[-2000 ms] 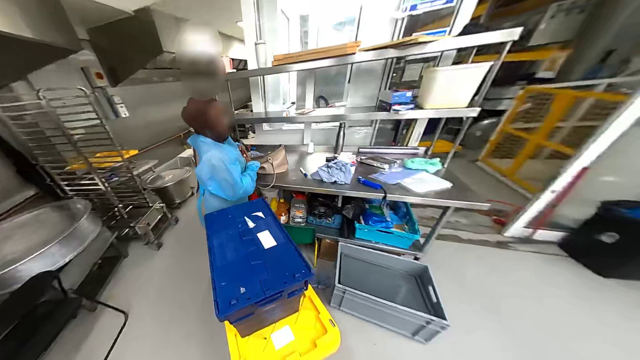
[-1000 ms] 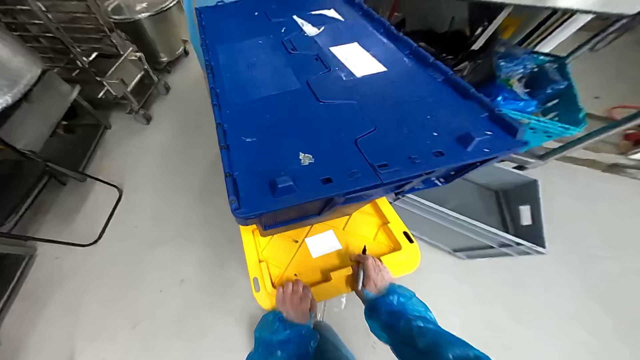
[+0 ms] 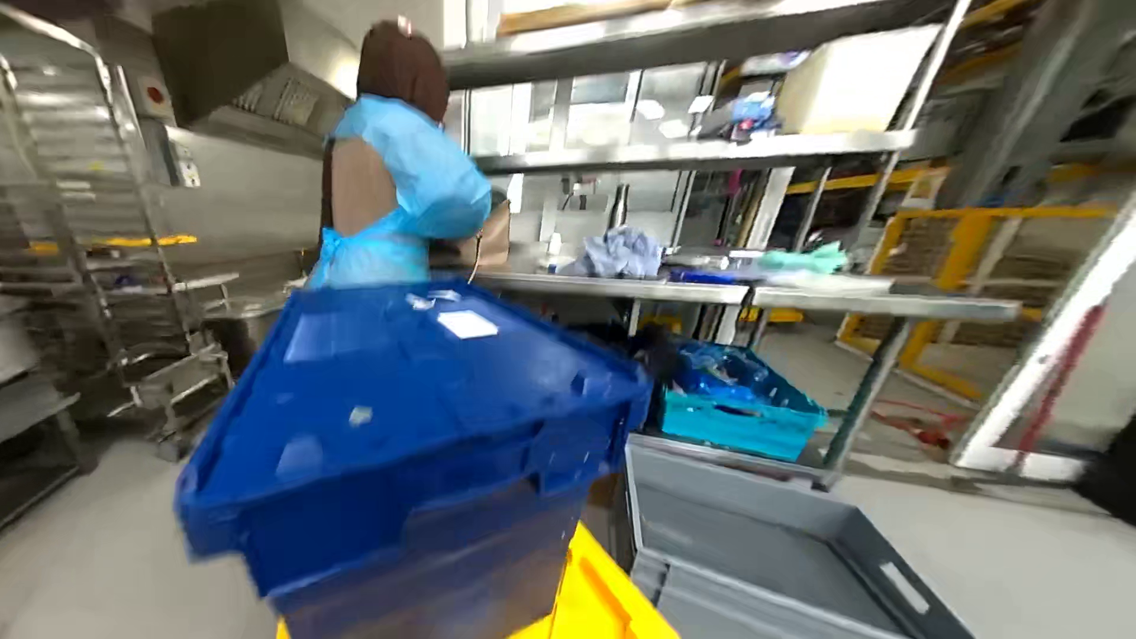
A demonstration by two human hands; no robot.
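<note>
Neither my left hand nor my right hand shows in the view now. Front and left of centre stands a large lidded blue plastic crate (image 3: 417, 390), with a white label and scraps of paper on its lid. Part of a yellow plastic lid (image 3: 603, 590) shows below and beside it. To its right lies a grey plastic crate (image 3: 754, 541), open at the top. A turquoise plastic crate (image 3: 741, 424) holding blue plastic film sits beneath the steel table.
A person in a blue plastic apron (image 3: 399, 177) stands behind the blue crate. A steel table (image 3: 887, 300) holds cloths and a handbag (image 3: 493, 235). A wheeled tray rack (image 3: 115, 257) is at the left, and a yellow barrier (image 3: 963, 266) at the right.
My hands, which gripped the near edge of the yellow lid one second ago, are out of view. The view has swung up to the table and the person.
</note>
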